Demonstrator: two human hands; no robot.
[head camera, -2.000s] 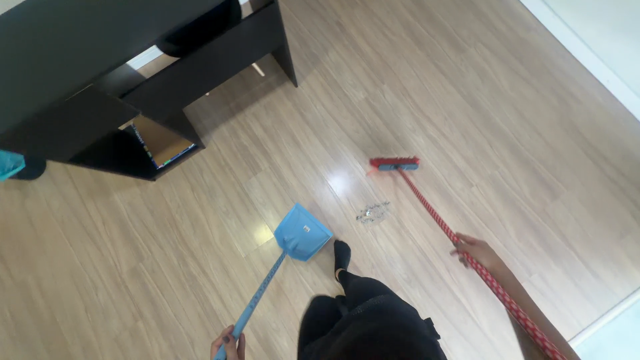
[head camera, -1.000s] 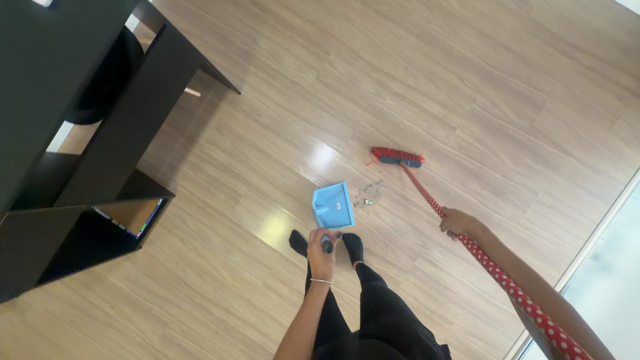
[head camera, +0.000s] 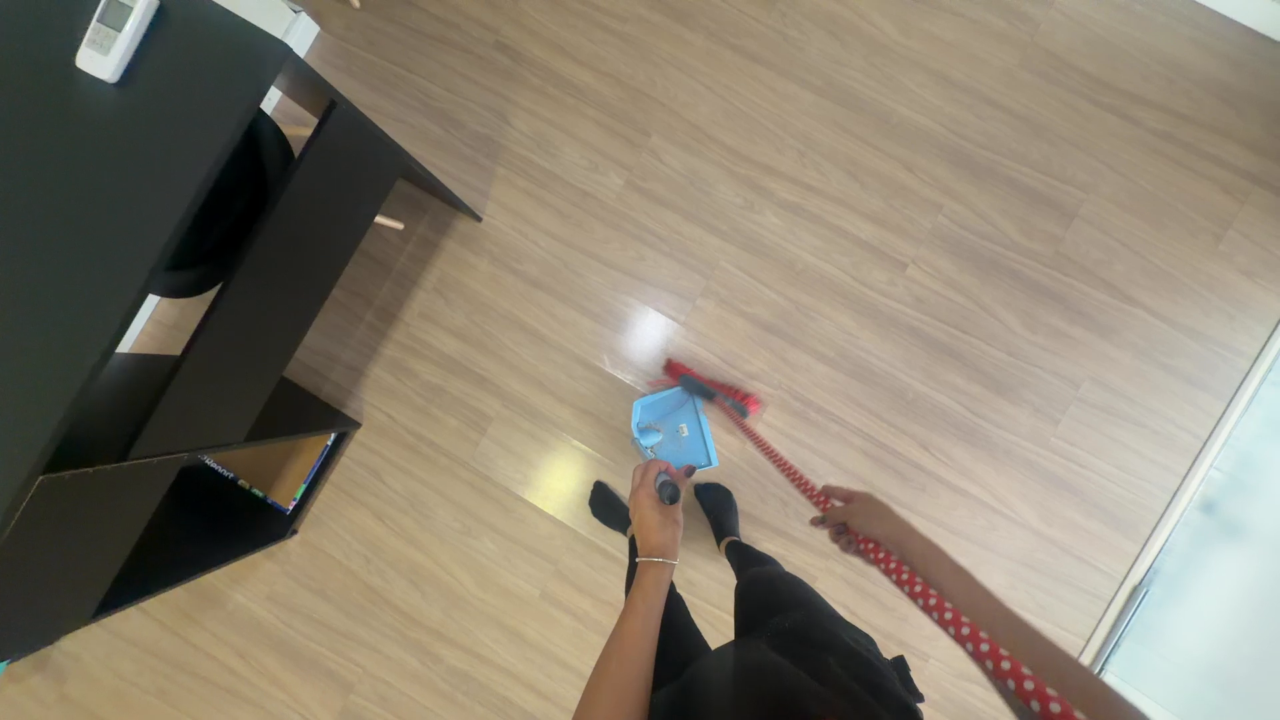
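My left hand (head camera: 658, 500) is closed around the upright handle of a light blue plastic dustpan (head camera: 697, 447), which rests on the floor just ahead of my feet. Some small debris (head camera: 650, 437) shows in the pan, near its left side. With my right hand (head camera: 852, 515) I grip the red, white-dotted handle (head camera: 930, 600) of a broom. The broom's head (head camera: 712, 389), with red bristles, lies at the far edge of the dustpan and is slightly blurred. Most of the dustpan's handle is hidden by my left hand.
A black desk (head camera: 90, 200) stands at the left, with a white remote control (head camera: 117, 38) on top, a black chair (head camera: 228, 215) behind its panel and an open shelf (head camera: 230, 500) below. My feet in black socks (head camera: 718, 512) are close behind the dustpan. A glass door's track (head camera: 1180, 500) runs along the right.
The broom head has moved left to the dustpan's edge; one second ago it was apart from it. Small debris that lay on the floor beside the pan no longer shows there.
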